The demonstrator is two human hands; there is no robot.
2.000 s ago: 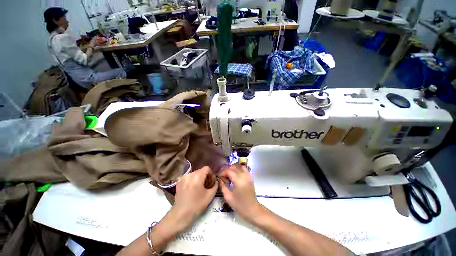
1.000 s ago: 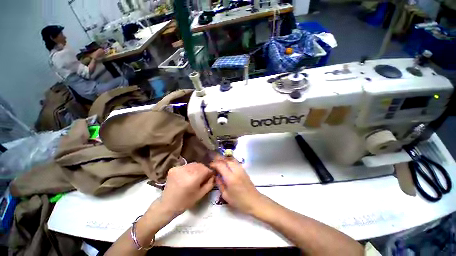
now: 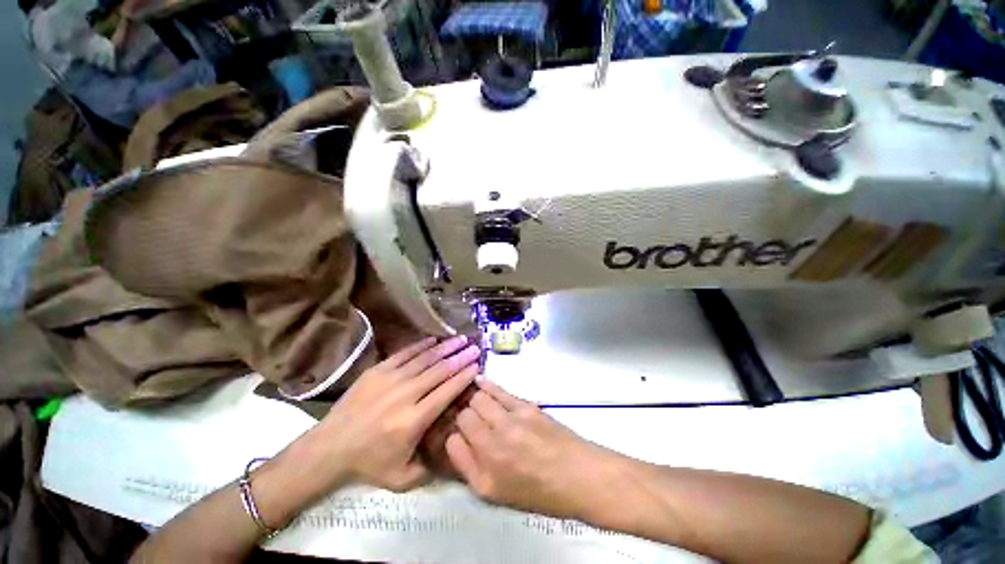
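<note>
The brown garment piece [image 3: 231,264] lies in a soft heap left of the needle, with a white-edged strip [image 3: 336,369] curving along it. My left hand [image 3: 391,408] lies flat on the cloth, fingers stretched toward the presser foot [image 3: 482,331]. My right hand [image 3: 507,441] is beside it, fingers bent and pinching the cloth edge just in front of the foot. The white sewing machine [image 3: 617,198] is lit brightly at the needle. The needle tip and the cloth under my fingers are hidden.
A long black tool [image 3: 738,347] lies under the machine arm. Black-handled scissors [image 3: 979,408] are at the right end of the table [image 3: 683,463]. A dark bobbin [image 3: 507,80] sits on the machine top. A seated person's clothing [image 3: 127,72] shows blurred at the upper left.
The view has moved closer to the machine. My left hand has gone from curled to flat with fingers extended on the cloth. My right hand stays close to the needle, fingers bent.
</note>
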